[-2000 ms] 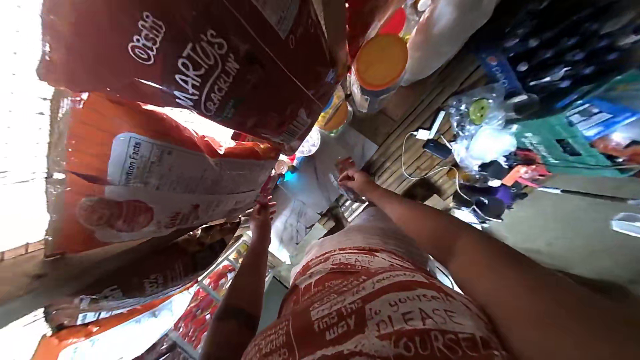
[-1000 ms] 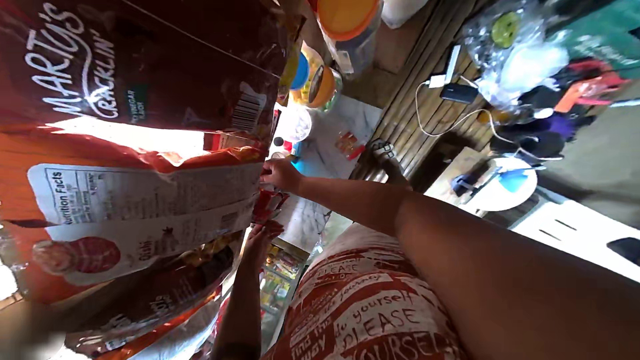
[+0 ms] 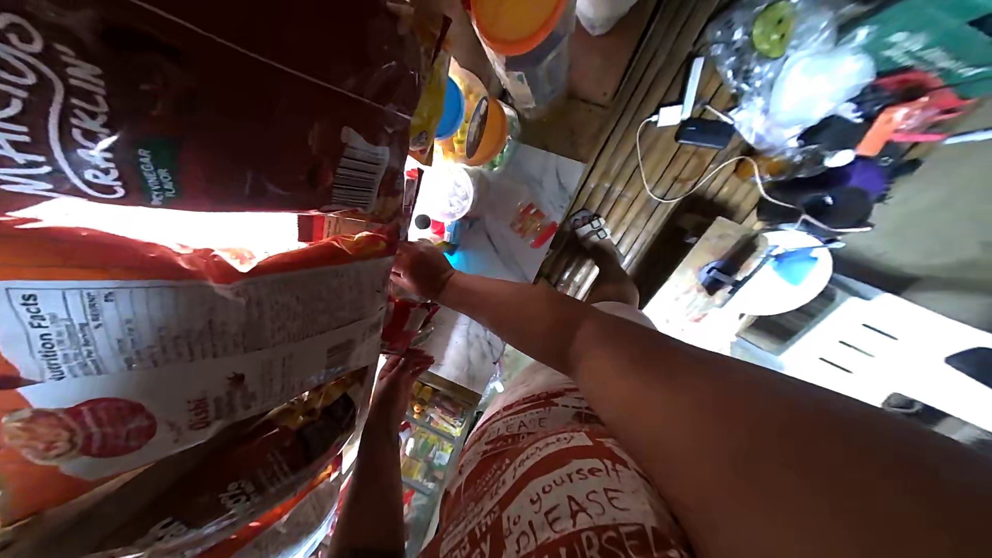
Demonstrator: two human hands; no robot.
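My left hand (image 3: pixel 403 368) is at the lower end of a shiny red packet (image 3: pixel 407 324), its fingers against the packet. Just above the packet, my right hand (image 3: pixel 420 270) is bent inward, its fingertips partly hidden by the edge of a large orange snack bag (image 3: pixel 194 310); its grip does not show. A dark red bag of crackling (image 3: pixel 232 101) hangs above the orange one. Another red packet (image 3: pixel 533 225) lies on the white marbled tabletop (image 3: pixel 504 174), away from both hands.
Jars with orange lids (image 3: pixel 492 132) and a blue lid (image 3: pixel 449 108) stand beyond the hands. A bamboo-slat bench (image 3: pixel 620 155) carries a black device (image 3: pixel 705 133) with a white cable. Packets fill a shelf case (image 3: pixel 426 442) below. A round white fan (image 3: pixel 783 271) is at right.
My right hand has moved left from over the tabletop to the snack bags, beside my left hand. The view has shifted closer to the bags.
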